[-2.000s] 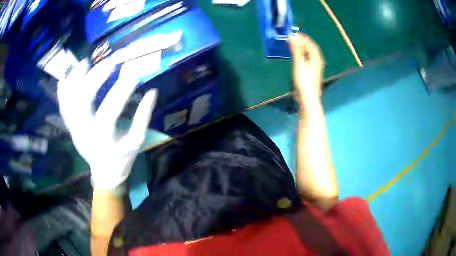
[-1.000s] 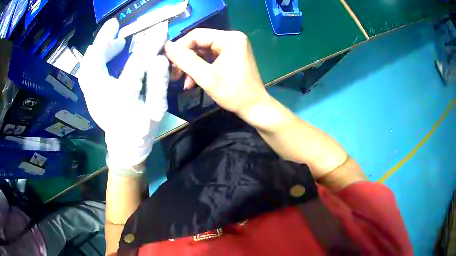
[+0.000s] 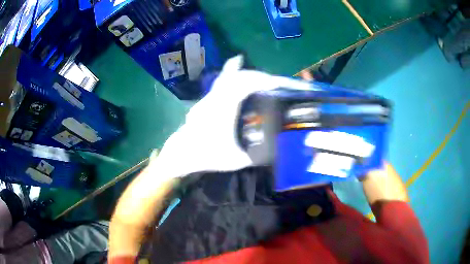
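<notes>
A blue and black retail box (image 3: 332,139) is held up in front of my apron, past the bench's front edge, blurred by motion. My left hand (image 3: 219,124), in a white glove, is on the box's left end, its fingers partly hidden by the box. My bare right hand (image 3: 373,172) is at the box's right side, mostly hidden behind it; a fingertip shows above its top edge. Another printed retail box (image 3: 178,59) stands on the green bench (image 3: 237,26) beyond my left hand.
A blue tape dispenser (image 3: 283,20) stands on the bench at the top. Open and closed blue boxes (image 3: 67,111) crowd the left side, with white sheets (image 3: 80,76) behind them. A person's grey sleeve (image 3: 77,245) is at lower left. Blue floor with a yellow line lies at right.
The retail box beneath my hands has been lifted off the bench and moved right, in front of my apron. My right hand has moved from its top to its right side. Another box now shows behind.
</notes>
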